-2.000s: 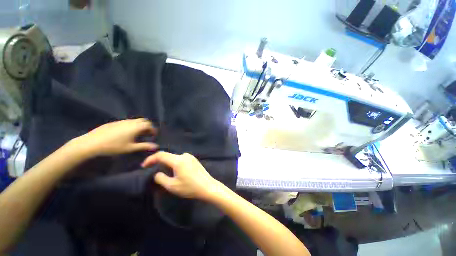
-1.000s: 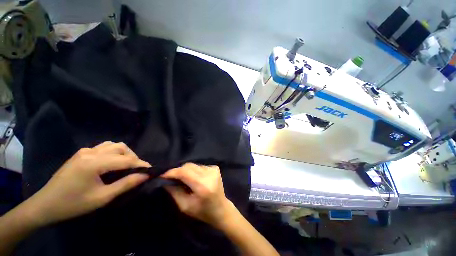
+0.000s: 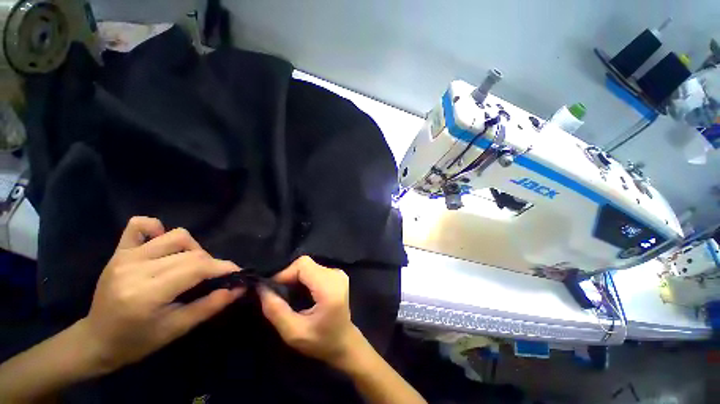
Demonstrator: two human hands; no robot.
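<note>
A large black fabric garment piece (image 3: 197, 158) covers the left of the table and hangs toward the lap. My left hand (image 3: 162, 296) pinches a narrow folded edge (image 3: 251, 278) of the cloth between thumb and fingers. My right hand (image 3: 312, 309) pinches the same edge just to the right, the fingertips of both hands close together. The white industrial lockstitch sewing machine (image 3: 537, 185) stands right of the hands. The cloth's right side reaches the lit spot under the machine's left end. Whether it lies under the presser foot cannot be told.
A white thread cone with green top (image 3: 570, 117) stands behind the head. Black spools (image 3: 635, 52) sit on a stand at the upper right. Another machine's handwheel (image 3: 38, 35) is at the upper left. The ruler-marked table edge (image 3: 505, 322) runs along the front, with cables at its right.
Both hands have come together and now pinch the cloth edge; two seconds ago their fingers were loose over the cloth. The machine sits further right in view as the head view shifted.
</note>
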